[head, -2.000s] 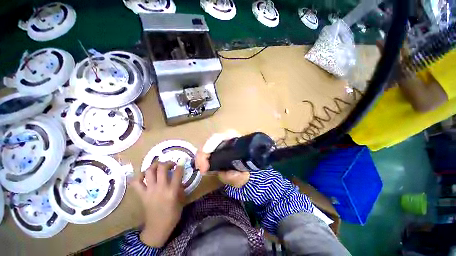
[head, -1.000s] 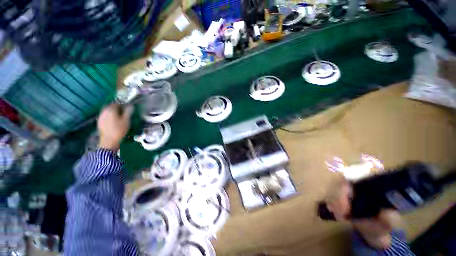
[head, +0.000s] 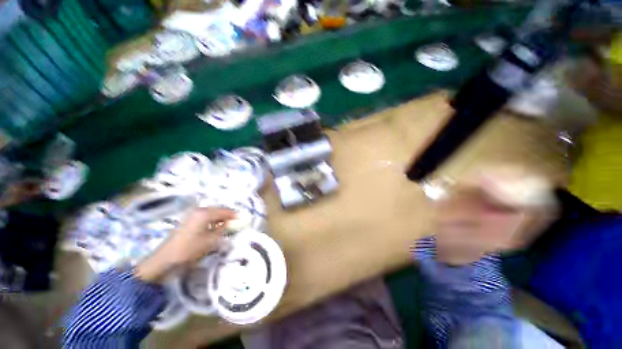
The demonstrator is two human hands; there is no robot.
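Observation:
The picture is blurred. My left hand has its fingertips on the upper left rim of a round white lamp base and grips it there. The base lies over the near right edge of the pile of lamp bases. The black electric screwdriver hangs tilted over the right of the bench, bit end down to the left, apart from my hands. My right hand is below it, strongly blurred, with something whitish at its upper side; whether it holds anything cannot be told.
The grey metal screw feeder stands right of the pile on the cardboard-covered bench. Behind it, the green conveyor belt carries several lamp bases. A blue crate is at lower right. A person in yellow is at the right edge.
My left hand has come back from the belt to the front of the pile, now with a lamp base. My right hand has let go of the screwdriver, which now hangs higher.

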